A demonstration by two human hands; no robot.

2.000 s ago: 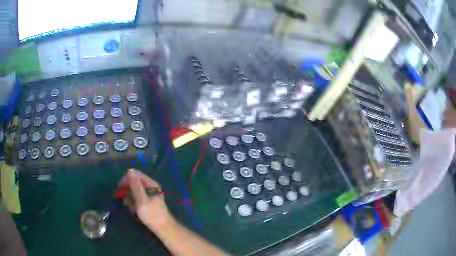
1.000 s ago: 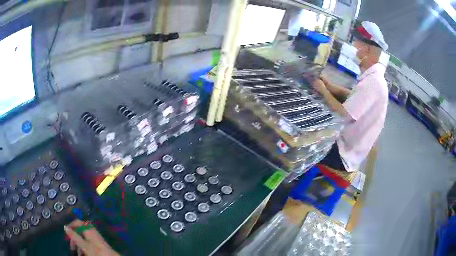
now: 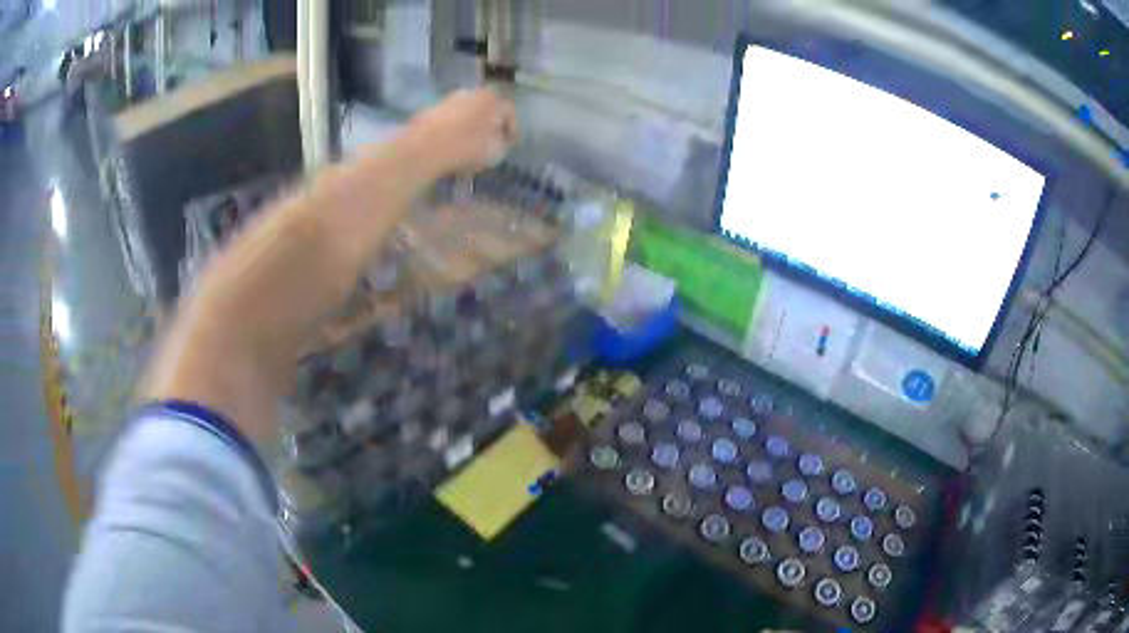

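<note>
My left arm reaches up from the lower left. My left hand [image 3: 477, 130] is blurred, in front of and above the back of the stacked blister trays [image 3: 433, 359]. Its fingers look curled, but whether they hold or touch anything is unclear. The stack shows rows of dark parts, partly hidden by my forearm. The large parts tray [image 3: 654, 513], with rows of pale-faced round speaker drivers [image 3: 739, 497], lies on the green mat right of the stack. My right hand is out of the picture.
A yellow card [image 3: 501, 480] lies between stack and tray. A blue bin [image 3: 634, 324] stands behind it. The bright monitor [image 3: 873, 192] is above the tray. More stacked trays [image 3: 1046, 544] are at the lower right, near thin red wires. A pale post [image 3: 313, 87] rises behind my forearm.
The view has swung from the right side to the left. My left arm has come into view over the left stack. The hand at the mat, the second tray and the other person have left view.
</note>
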